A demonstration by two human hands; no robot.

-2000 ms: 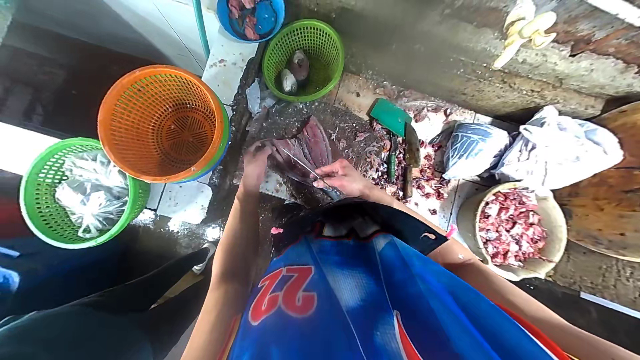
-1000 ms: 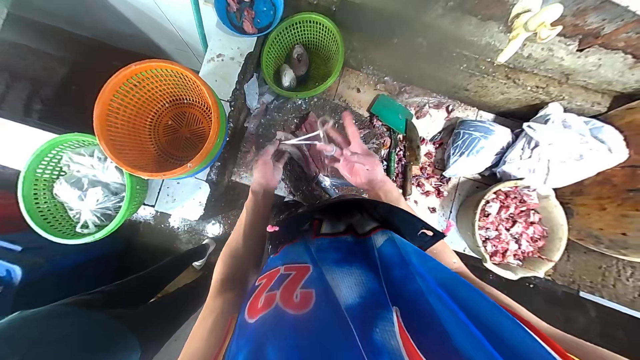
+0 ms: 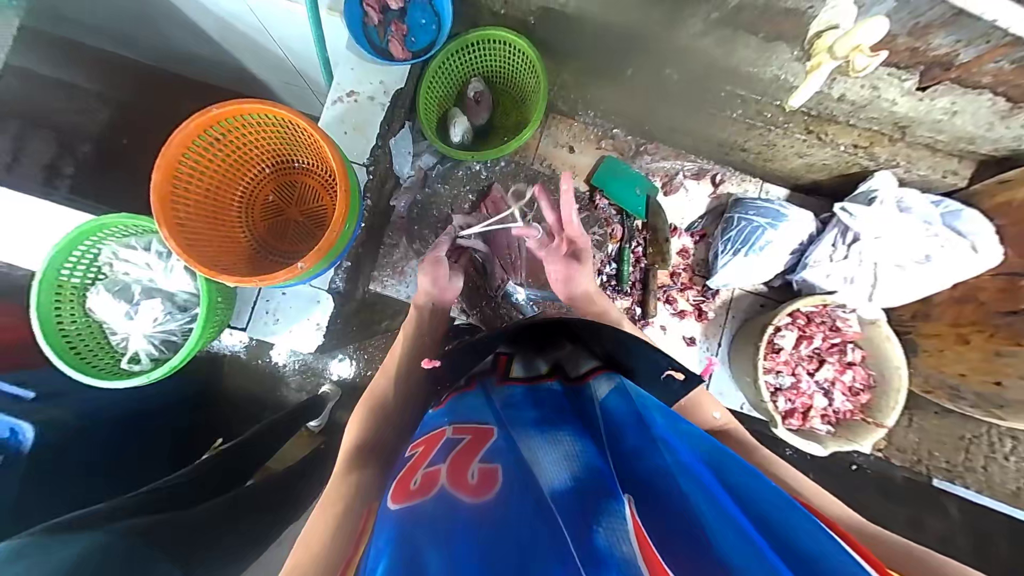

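My left hand (image 3: 440,268) has its fingers closed on one end of a thin pale strand or string (image 3: 496,225), above a wet, dark work surface. Facing it, my right hand (image 3: 562,248) is spread, with the strand looped about its fingers or thumb. Beneath and between both hands lies a piece of dark reddish flesh (image 3: 500,260), perhaps fish, partly hidden by the hands. A clear plastic bag (image 3: 524,298) seems to lie close to my body, below the flesh.
A green scraper (image 3: 624,186), a cleaver (image 3: 658,232) and scraps lie right. Further right are bagged goods (image 3: 764,240) and a tub (image 3: 740,344) of chopped meat. Green (image 3: 538,104) and orange (image 3: 164,184) baskets stand above and left. A person's dark-clothed legs (image 3: 200,500) are lower left.
My right hand has lifted off the flesh, where it was two seconds ago, and its fingers have spread. The strand is now stretched between both hands above the flesh.
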